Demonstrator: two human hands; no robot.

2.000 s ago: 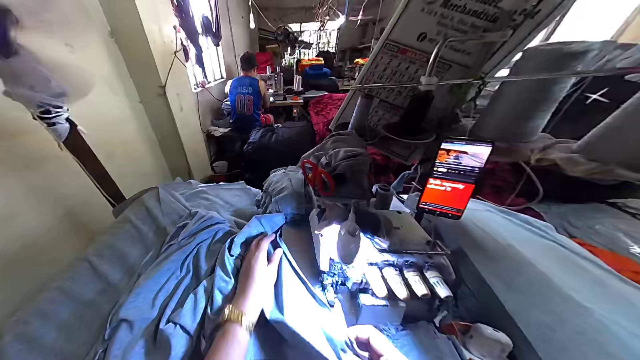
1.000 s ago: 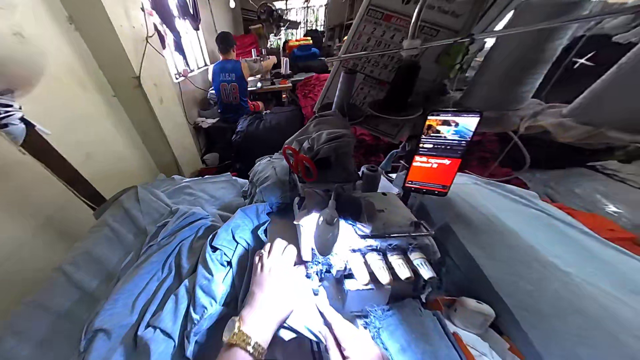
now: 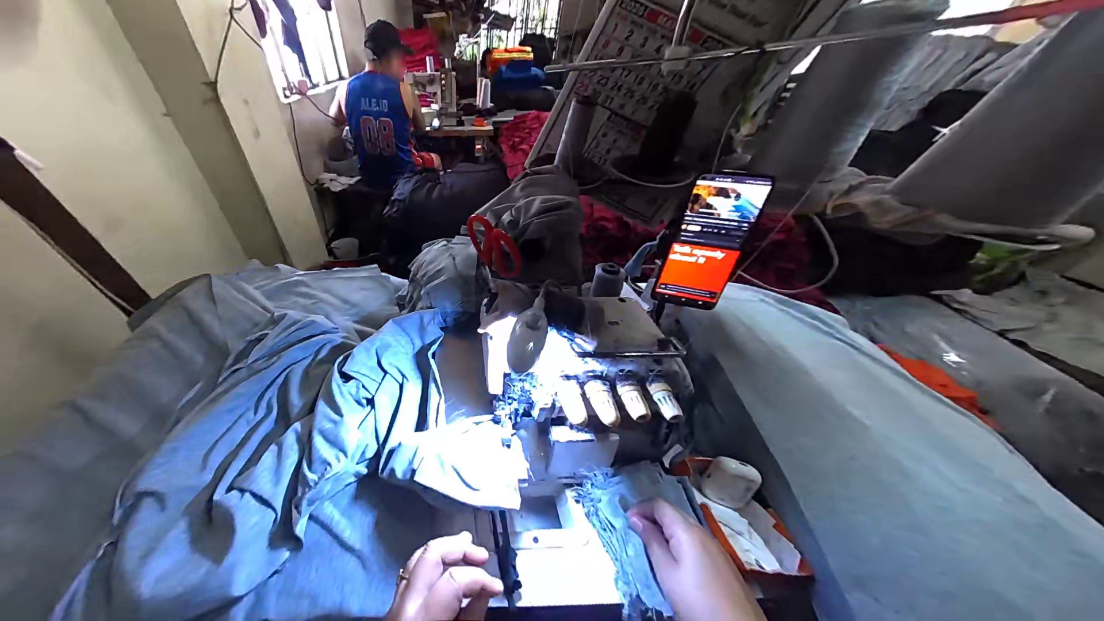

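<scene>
An overlock sewing machine stands in the middle under a bright lamp, with several pale tension knobs on its front. Blue-grey fabric lies in folds left of the machine, its edge by the needle area. My left hand is at the bottom, fingers curled and apart, near the machine's front plate, with nothing seen in it. On the right, my right hand touches a frayed blue fabric piece with thumb and fingers; whether it grips the piece is unclear. Red-handled scissors rest on top behind the lamp.
A phone stands on a holder behind the machine. An orange box with a white block sits at the right. Pale fabric covers the right side. Further back a person in a blue jersey sits at another sewing machine.
My left hand has left the fabric beside the needle area and moved down toward the front edge. My right hand has moved right, onto the frayed piece.
</scene>
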